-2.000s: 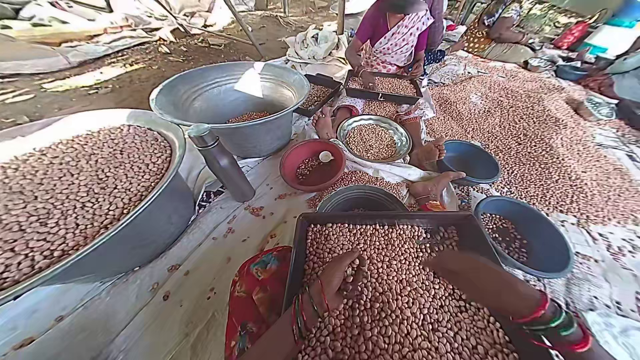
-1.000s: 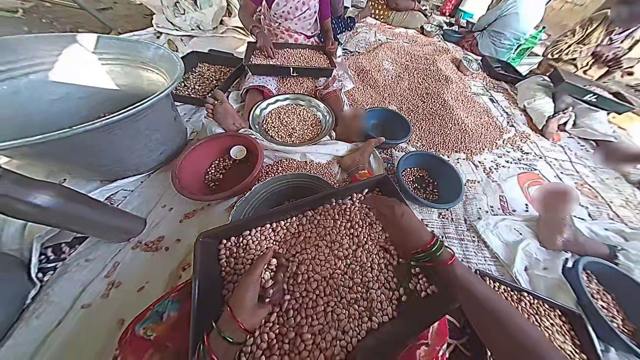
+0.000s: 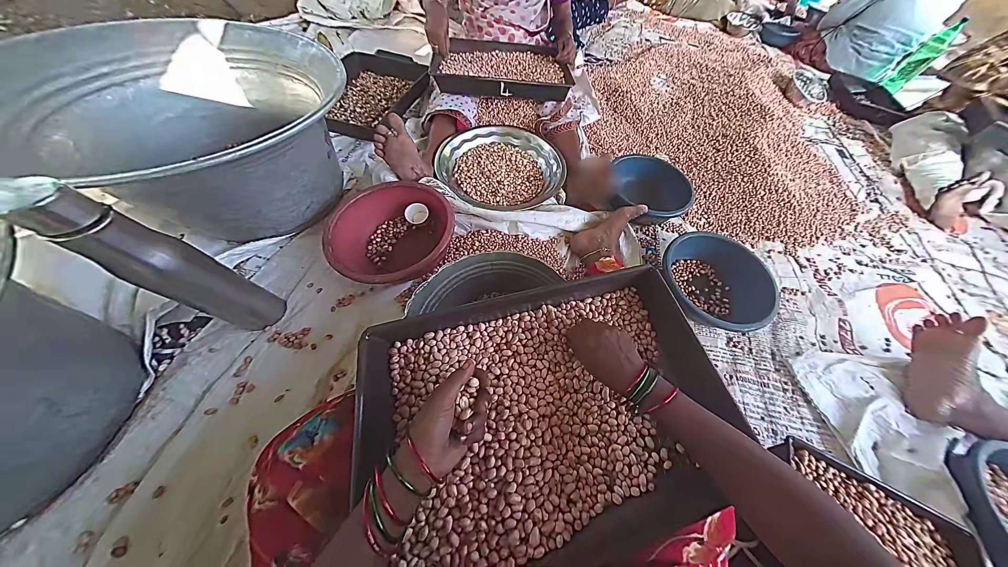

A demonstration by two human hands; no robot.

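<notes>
A dark rectangular tray (image 3: 685, 346), tilted in view, holds a layer of reddish-brown nuts or seeds (image 3: 543, 441). My left hand (image 3: 449, 417), with red and green bangles, is curled over the left part of the tray with a few nuts in its palm. Palm down on the nuts near the tray's far side rests my right hand (image 3: 605, 353); its fingertips are hidden, so I cannot tell whether it holds any. Just beyond the tray stand a grey-green basin (image 3: 441, 287) and a blue bowl (image 3: 752, 295) with some nuts in it.
A large metal tub (image 3: 260, 177) and a metal bottle (image 3: 181, 264) stand at the left. Ahead are a red bowl (image 3: 350, 252), a steel bowl (image 3: 555, 161) and another blue bowl (image 3: 657, 185). A person (image 3: 504, 20) sits beyond, holding a tray. A nut heap (image 3: 717, 142) lies at the right.
The view has swung to the right since the first frame. My right hand has come down onto the nuts from above the tray's right side. My left hand stays curled around some nuts.
</notes>
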